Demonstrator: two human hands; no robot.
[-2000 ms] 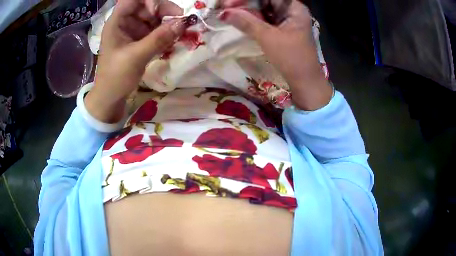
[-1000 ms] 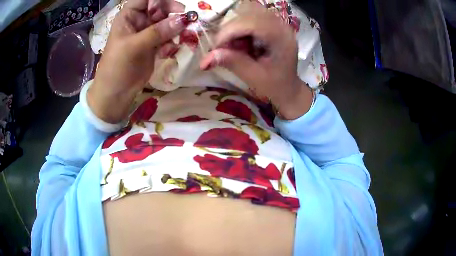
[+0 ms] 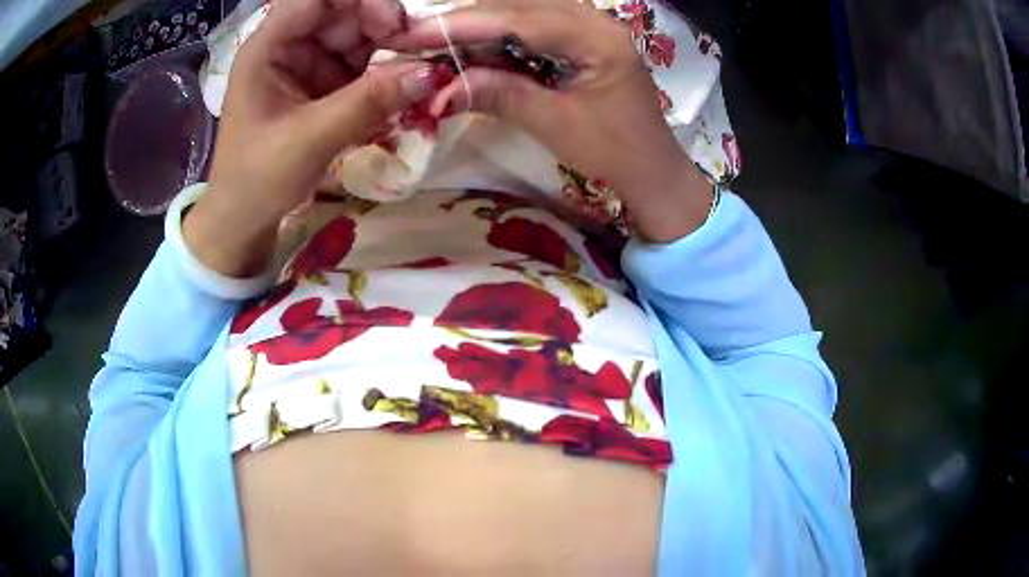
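Observation:
The thin cream-white floral garment (image 3: pixel 694 96) with small red-pink flowers lies bunched on the lap. My left hand (image 3: pixel 305 118) pinches a fold of it between thumb and fingers, at the top of the picture. My right hand (image 3: pixel 570 96) is curled close against the left fingertips, thumb tip near the left thumb. A dark, shiny piece, seemingly the scissors (image 3: pixel 530 59), lies in the right palm; its tips are hidden. A fine pale thread (image 3: pixel 455 51) runs up over the right fingers. No needle can be made out.
A round translucent pinkish tub (image 3: pixel 158 138) stands at left beside dark patterned items (image 3: pixel 152 34). A dark grey-brown sheet or bag (image 3: pixel 937 85) with a blue edge is at upper right. The floor (image 3: pixel 891 338) is dark green.
My right hand has swung in from the right and closed up to the left fingertips. The small round shiny piece at my left thumb and the grey blade are now hidden.

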